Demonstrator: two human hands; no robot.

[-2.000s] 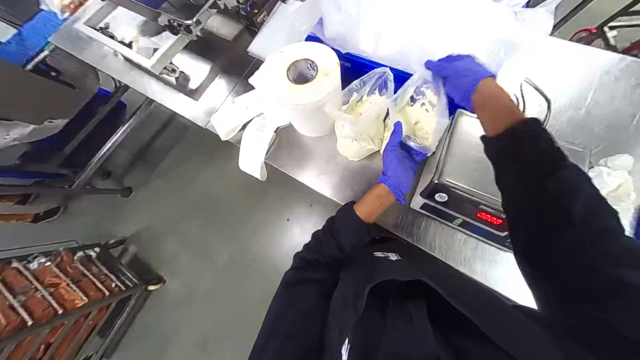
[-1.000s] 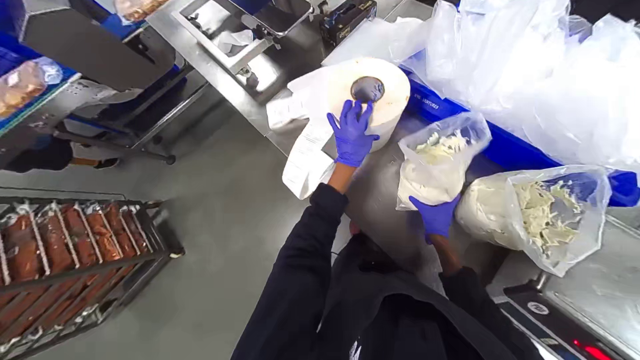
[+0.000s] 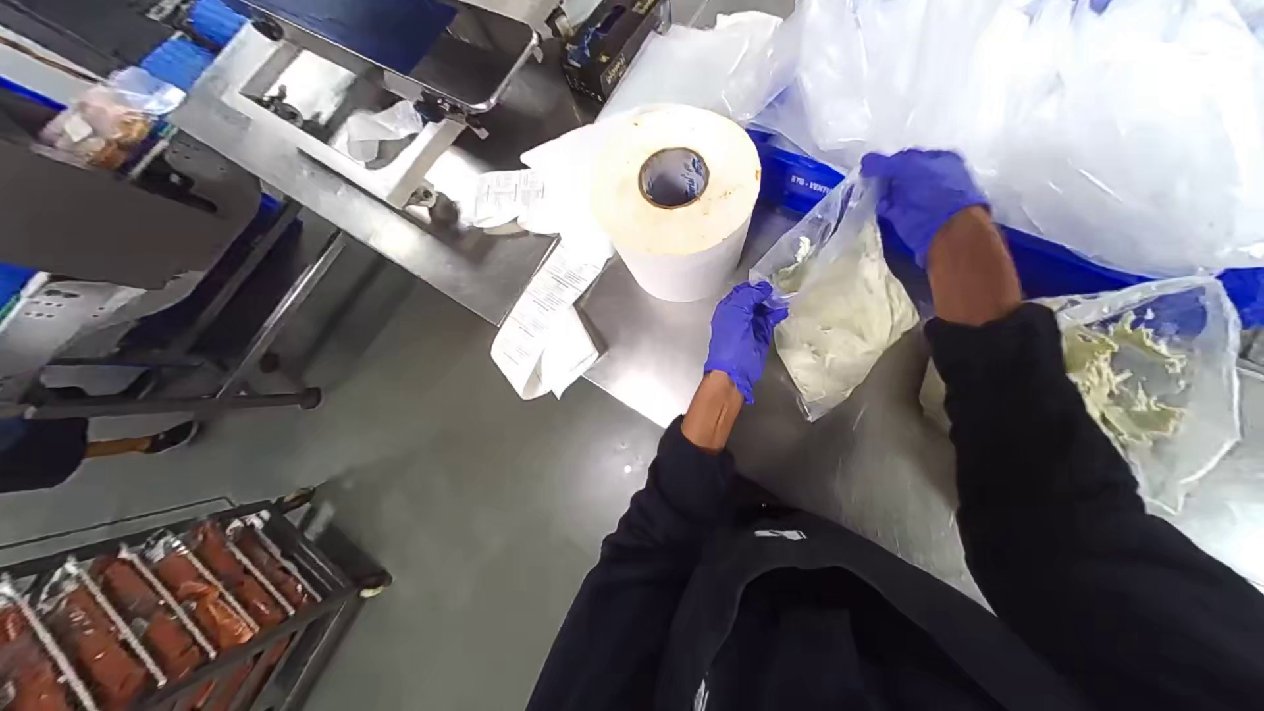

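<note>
A clear plastic bag of pale, shredded-looking food (image 3: 844, 321) is on the steel table between my hands. My left hand (image 3: 743, 336), in a purple glove, pinches the left edge of its mouth. My right hand (image 3: 923, 197), gloved the same way, grips the upper right part of the mouth. A second, open bag of the same pale food (image 3: 1136, 380) lies to the right, partly hidden by my right sleeve. Just left of the held bag stands a large roll of labels (image 3: 681, 212), with a strip of printed labels (image 3: 553, 316) hanging over the table edge.
Behind the bags, a blue bin (image 3: 790, 178) holds many clear plastic bags (image 3: 1047, 118). A metal-framed machine (image 3: 355, 138) sits on the table at upper left. A rack of packs with reddish contents (image 3: 178, 612) stands at lower left. Part of a person's leg (image 3: 118, 447) shows at far left.
My left hand has moved from the label roll to the bag's mouth. My right hand has gone from the bag's lower side up to its top edge. The view has shifted.
</note>
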